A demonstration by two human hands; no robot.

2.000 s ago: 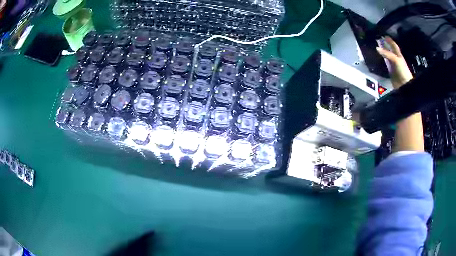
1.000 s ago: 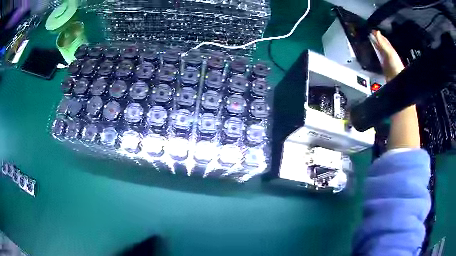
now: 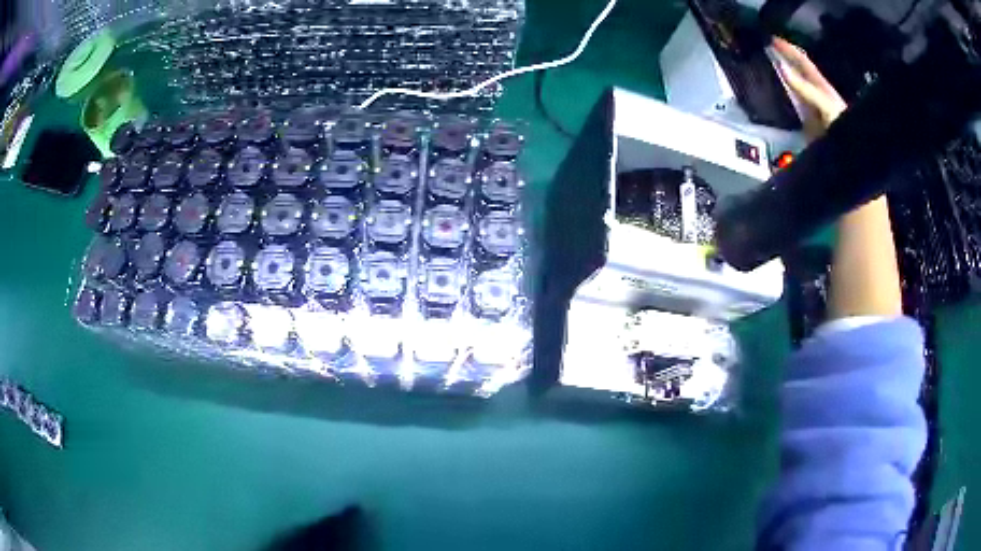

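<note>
My right hand [image 3: 807, 86] reaches to the upper right from a blue sleeve. Its fingers lie along the right edge of a flat dark tray-like sheet [image 3: 742, 59]; whether they grip it is unclear. A thick black cylinder [image 3: 839, 188], blurred and close to the camera, crosses in front of my forearm and hides part of it. My left hand is not in view. A white screw feeder [image 3: 683, 258] stands left of my forearm, with a dark bin and a metal mechanism in front. A second white box [image 3: 688, 70] is behind it.
Stacked clear blister trays [image 3: 312, 253] with round dark parts stand left of the feeder. More stacks [image 3: 344, 54] and a white cable [image 3: 484, 81] are behind. A module strip [image 3: 32, 411], green cup [image 3: 111, 113] and phone-like rectangle [image 3: 57, 161] are left. A dark blurred shape [image 3: 328, 533] shows below.
The whole view has shifted, so the trays, feeder and my right hand sit further left in the picture. My right hand stays beside the dark sheet.
</note>
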